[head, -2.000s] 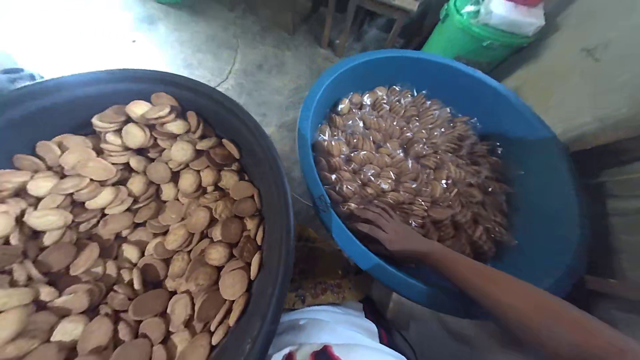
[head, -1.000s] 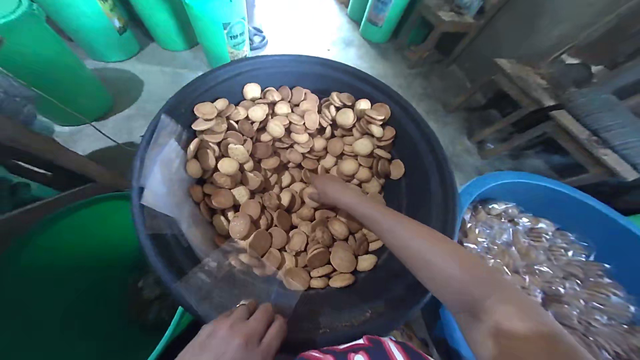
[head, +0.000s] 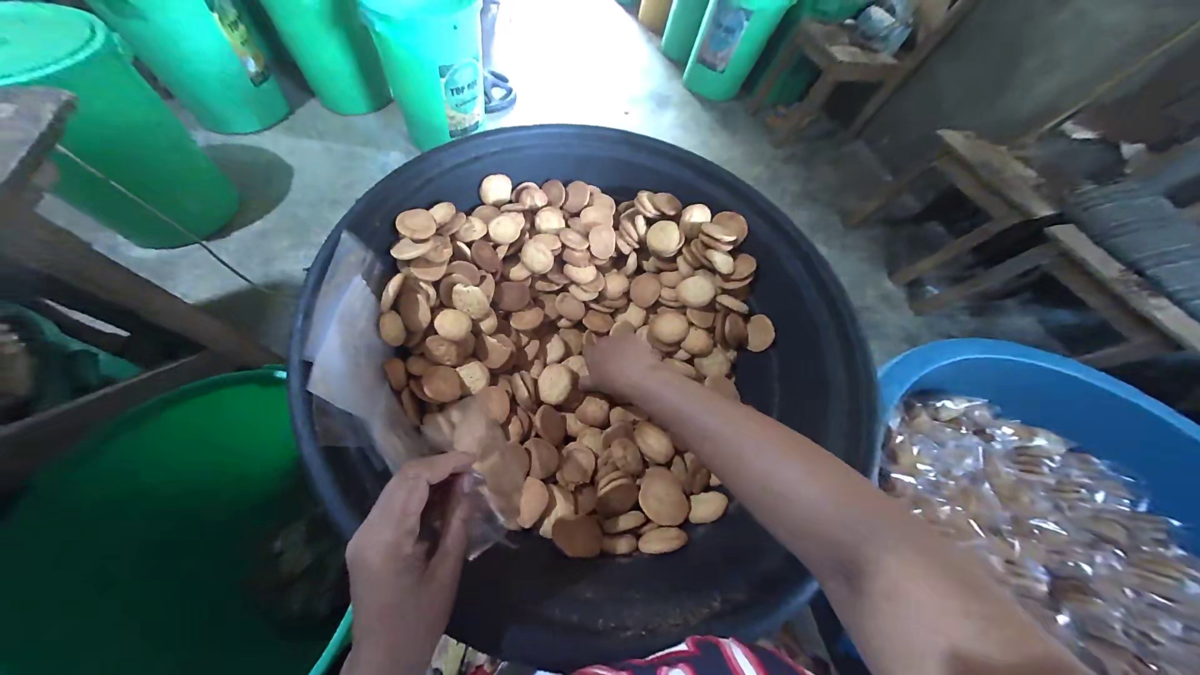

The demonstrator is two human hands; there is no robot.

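Observation:
A large round black tub (head: 816, 347) holds a heap of small round brown biscuits (head: 572, 272). Reaching into the middle of the heap, my right hand (head: 621, 364) has its fingertips hidden among the biscuits, so its grip does not show. My left hand (head: 422, 525) is at the tub's near left, pinching a clear plastic bag (head: 487, 511) between thumb and fingers. More thin clear plastic sheets or bags (head: 347, 337) lie against the tub's left inner side.
At the right stands a blue tub (head: 994, 361) with many clear packs of biscuits (head: 1041, 525). A green tub (head: 187, 403) is at the lower left. Green containers (head: 328, 56) stand beyond the black tub. Wooden frames (head: 1059, 234) are at the right and a wooden beam (head: 122, 291) at the left.
The view has swung over to the black tub. My right hand was on the packs in the blue tub and is now in the biscuits. My left hand has lifted a plastic bag.

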